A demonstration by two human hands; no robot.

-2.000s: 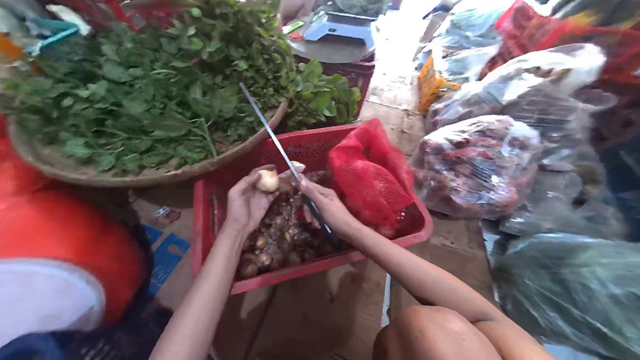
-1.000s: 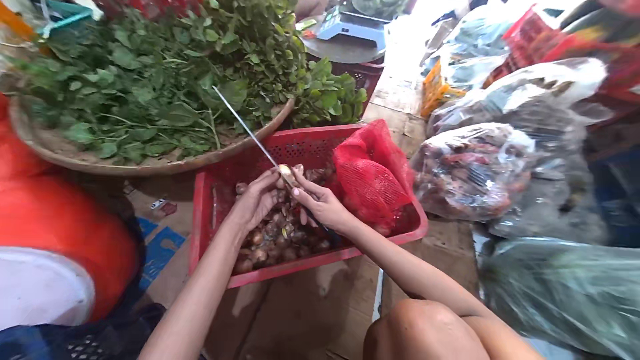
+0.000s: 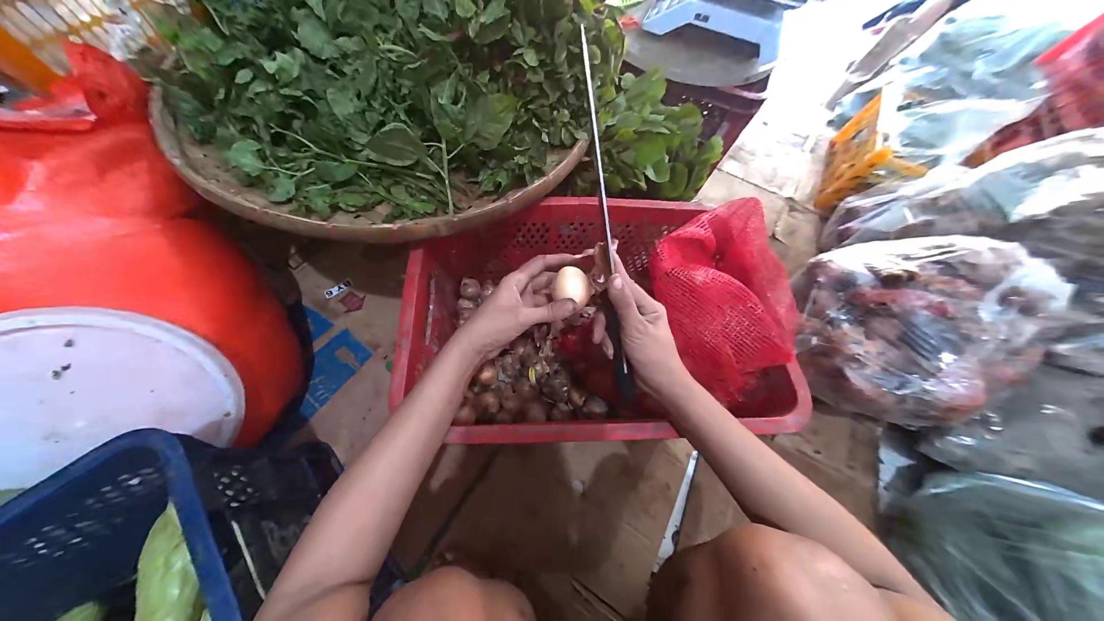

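Above a red plastic crate (image 3: 604, 431), my left hand (image 3: 526, 297) grips a pale, round, peeled-looking bulb (image 3: 571, 285), perhaps an onion. My right hand (image 3: 636, 332) holds a long thin knife (image 3: 599, 155) by its black handle, with the blade pointing up and away past the bulb. Brown papery skin (image 3: 601, 263) shows between the hands. Under them, many small brown bulbs (image 3: 509, 401) lie in the crate's left and middle part. A red mesh bag (image 3: 724, 302) rests in its right side.
A woven basket (image 3: 388, 231) heaped with leafy greens (image 3: 345, 103) stands behind the crate. Left are a red plastic bag (image 3: 129, 241) and a blue crate (image 3: 177, 466) with green vegetables. Filled clear bags (image 3: 927, 328) lie right. A scale (image 3: 716, 26) stands at the back.
The knife blade, slanted up to the left before, now points nearly straight away from me. The bulb shows rounder and paler between my left fingers than one second ago. The view has shifted left.
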